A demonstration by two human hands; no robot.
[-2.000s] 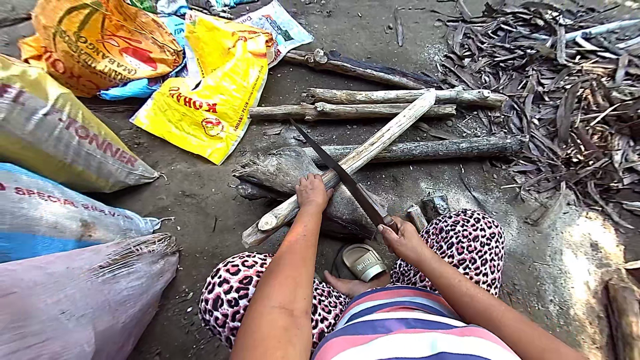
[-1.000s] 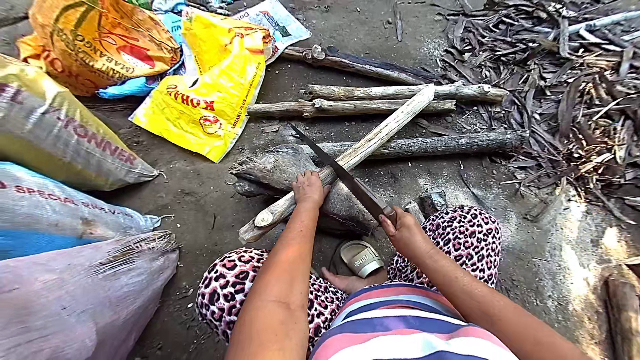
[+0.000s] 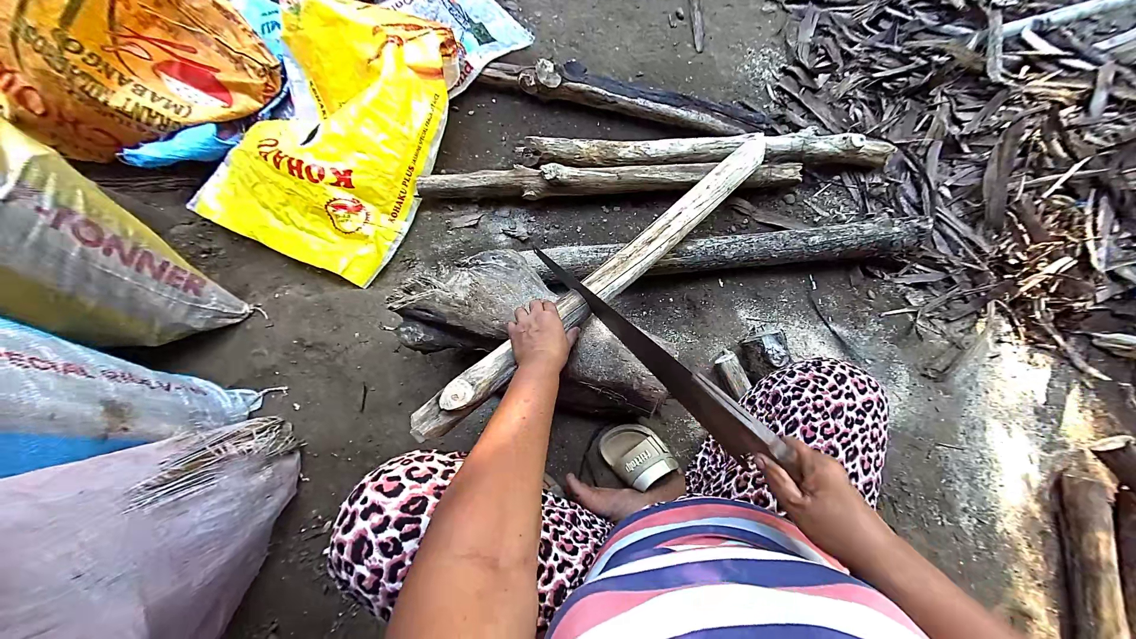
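Observation:
A pale, peeled wooden pole [image 3: 679,217] lies slantwise across a thick wood block [image 3: 488,293] on the ground. Near its lower end my left hand [image 3: 541,335] grips it and presses it against the block. My right hand [image 3: 803,488] holds the handle end of a handsaw [image 3: 666,364] with a long dark blade. The blade crosses the pole just beyond my left hand, its narrow tip pointing up and left. Whether the teeth touch the wood cannot be told.
Several branches [image 3: 674,151] lie on the soil ahead, with a grey pole [image 3: 754,248] behind the block. Filled sacks [image 3: 106,248] and a yellow plastic sack [image 3: 328,177] are at the left. Dry leaves [image 3: 1012,160] lie at upper right, cut logs [image 3: 1092,541] at lower right. A slipper [image 3: 635,454] is by my foot.
My right hand and the saw have shifted down and to the right compared with one second ago. My left hand has stayed on the pole.

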